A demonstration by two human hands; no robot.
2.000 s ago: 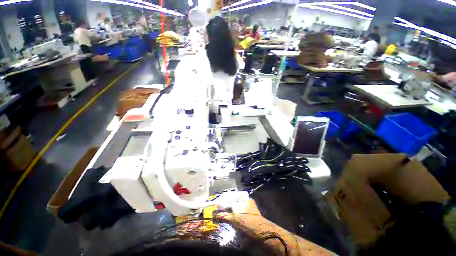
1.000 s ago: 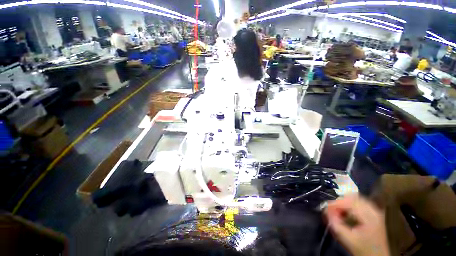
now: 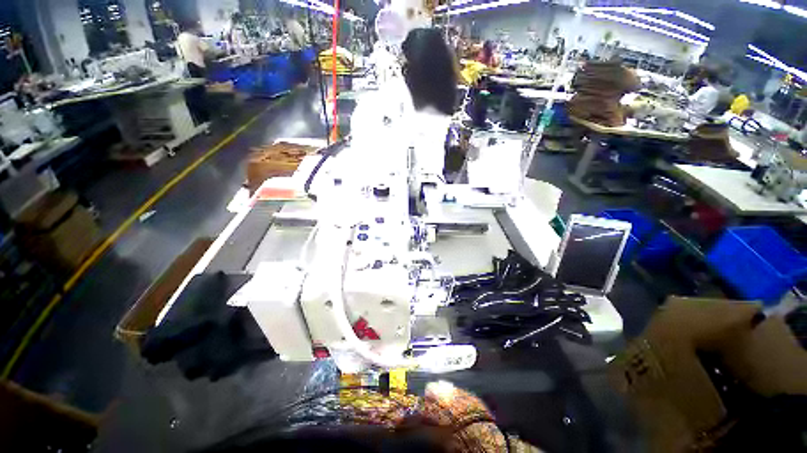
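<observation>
The large white sewing machine head [image 3: 354,292] stands in the centre, with a red logo low on its front. A yellow-orange block [image 3: 396,380] shows below it. A hand, seemingly my right hand [image 3: 456,409], is at the bottom edge just right of this block, partly covered by hair; its fingers and anything in them cannot be made out. My left hand is not in view. Black strips with pale lines [image 3: 518,301] lie piled right of the machine. Black fabric panels [image 3: 208,327] lie in a soft pile to its left.
A white arm [image 3: 442,357] sticks out right below the head. A grey-screened control panel [image 3: 593,255] stands right of the strips. An open cardboard box [image 3: 668,354] is low right. A narrow carton [image 3: 168,287] runs along the table's left side. A person with long dark hair [image 3: 431,71] is behind the machine.
One second ago my right hand was raised at the lower right, near the cardboard box. It is now back at the bottom centre beside the yellow-orange block. The view has shifted slightly.
</observation>
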